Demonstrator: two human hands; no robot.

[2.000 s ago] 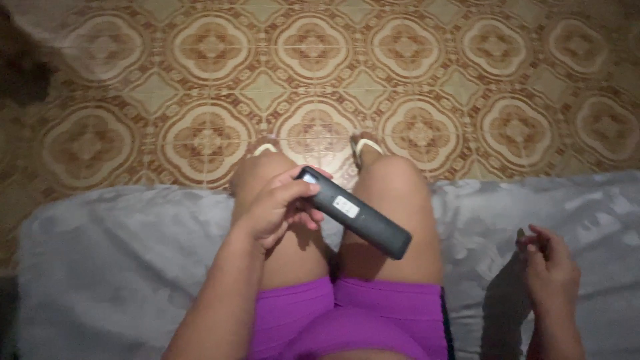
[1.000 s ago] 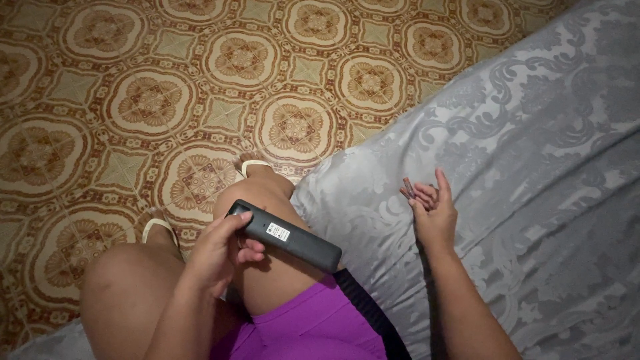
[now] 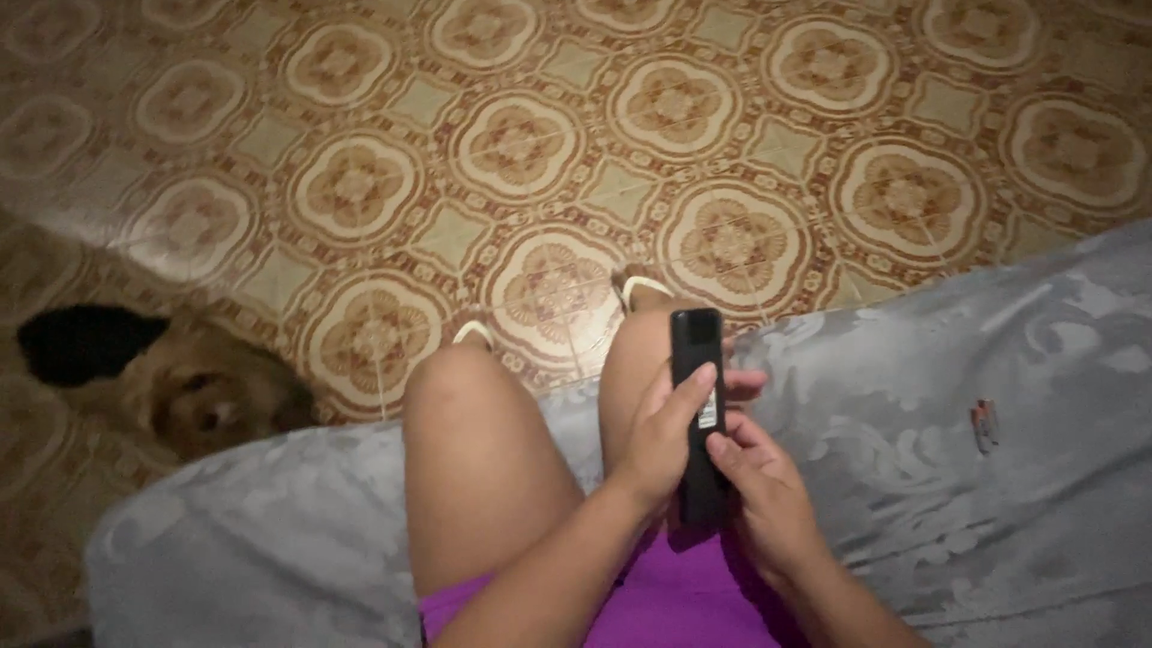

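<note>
A long black remote control (image 3: 698, 486), back side up with a white label, lies upright in the view above my lap. My left hand (image 3: 661, 441) is closed around its middle, the thumb lying on the back near the label. From the other side my right hand (image 3: 765, 486) grips the remote's lower half, thumb on its edge and fingers partly hidden behind it. Two small batteries (image 3: 985, 425) rest side by side on the grey bedspread, to the right of both hands.
I sit on the edge of a bed with a grey patterned bedspread (image 3: 900, 540). A brown dog (image 3: 216, 396) with a dark ear is on the patterned tile floor (image 3: 522, 144) at the left. My sandalled feet are on the floor ahead.
My right hand, earlier over the bedspread at the right, has come to the remote and now holds it too. The batteries now lie on the bedspread. The view has swung about.
</note>
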